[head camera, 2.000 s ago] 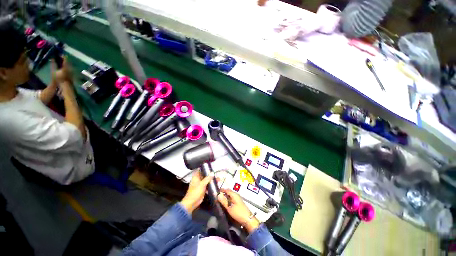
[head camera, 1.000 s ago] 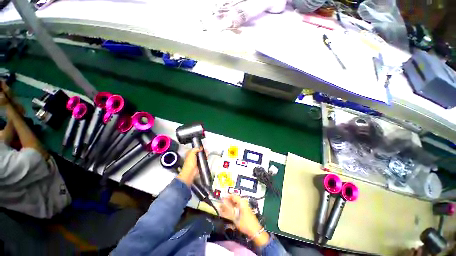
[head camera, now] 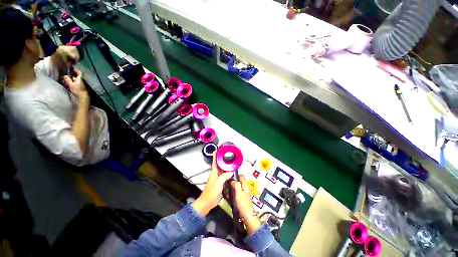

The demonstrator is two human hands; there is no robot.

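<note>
A hair dryer (head camera: 229,157) with a pink ring is held upright in front of me, its ring facing up at the camera. My left hand (head camera: 213,186) grips it just below the head. My right hand (head camera: 243,198) is closed around the dark handle lower down. The handle is mostly hidden by my fingers. Just beyond, a dark round-headed dryer (head camera: 209,150) lies beside the white test panel (head camera: 262,183), which has yellow discs and two displays.
A row of pink-headed dryers (head camera: 165,108) lies left of the panel. Two more (head camera: 358,233) lie on the beige board (head camera: 321,213) at right. A seated person (head camera: 55,108) is at far left. A white shelf (head camera: 281,60) runs above the green belt (head camera: 251,105).
The held dryer has turned so its pink ring faces up. My right hand has moved from beside the panel onto the handle. The camera view has swung left.
</note>
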